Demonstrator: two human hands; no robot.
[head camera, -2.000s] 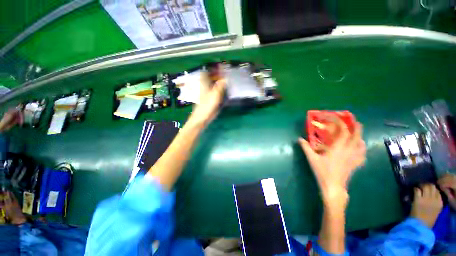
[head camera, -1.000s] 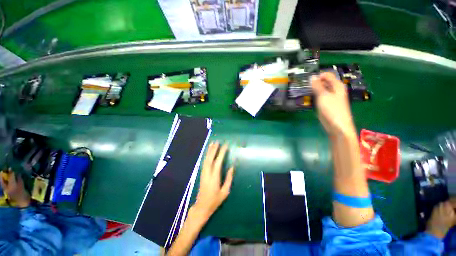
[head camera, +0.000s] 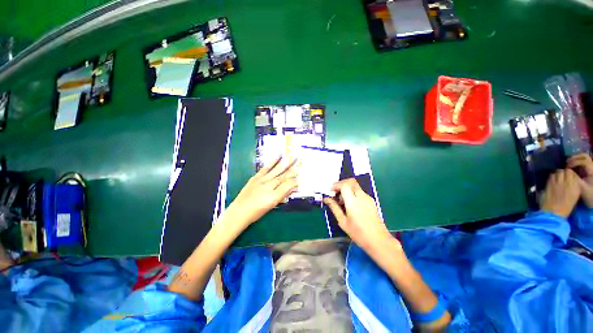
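An open tablet unit (head camera: 289, 120) lies in front of me, its circuitry at the far end. A flat white battery piece (head camera: 320, 172) with a dark strip on its far edge is tilted over the unit's right side. My right hand (head camera: 354, 207) pinches its lower right corner. My left hand (head camera: 268, 190) lies over the unit's lower left, fingers spread at the piece's left edge; whether it grips anything is hidden. A black adhesive pad sheet (head camera: 361, 185) with a white liner lies to the right, partly covered by the piece and my right hand.
Long black adhesive strips (head camera: 198, 169) lie left of the unit. A red scrap tray (head camera: 459, 110) with cream scraps is at the right. Waiting tablet units (head camera: 188, 58) stand along the far side, one (head camera: 413, 23) at the far edge. Another person's hands (head camera: 562, 188) work on a unit at the far right.
A tablet unit has come from the far row to in front of me. My right hand has come back from the row and now holds the white piece; my left hand has moved onto the unit.
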